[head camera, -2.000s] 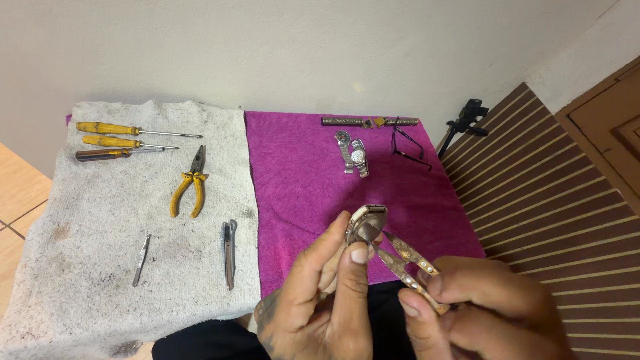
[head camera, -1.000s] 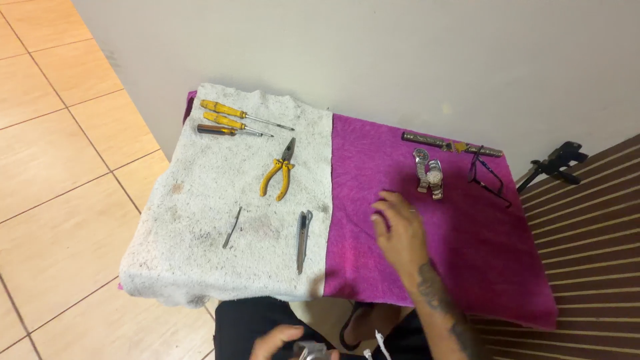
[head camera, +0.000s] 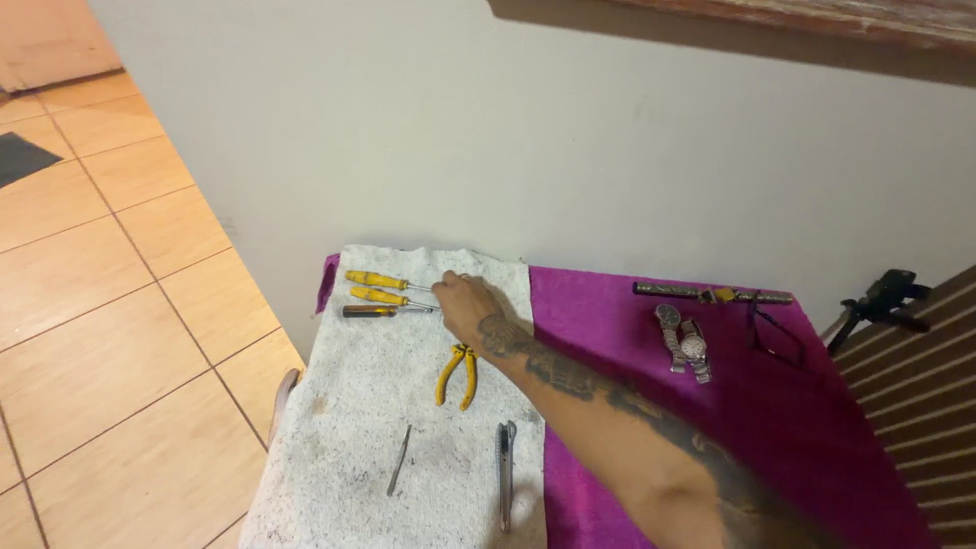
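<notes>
My right hand (head camera: 463, 301) reaches across the white cloth (head camera: 343, 427), its fingers at the shaft of the uppermost yellow-handled screwdriver (head camera: 376, 280). Whether the fingers grip that shaft cannot be told. Just below lie a second yellow-handled screwdriver (head camera: 379, 296) and one with a dark handle (head camera: 370, 311). Under the wrist are yellow-handled pliers (head camera: 457, 377), their jaws hidden. Thin metal tweezers (head camera: 399, 461) and a grey utility knife (head camera: 505, 476) lie nearer to me. My left hand is out of view.
On the magenta cloth (head camera: 595, 473) lie two metal-band wristwatches (head camera: 669, 335) (head camera: 694, 348), a patterned rod (head camera: 671, 291) and dark-framed glasses (head camera: 776, 352). A wall (head camera: 534, 152) rises behind. A black clamp-like device (head camera: 884, 301) and a striped panel (head camera: 923, 412) stand at the right.
My right hand has moved from the magenta cloth to the screwdrivers on the white cloth. Two seconds ago both hands held a metal-band watch; my left hand has left the view, which has shifted.
</notes>
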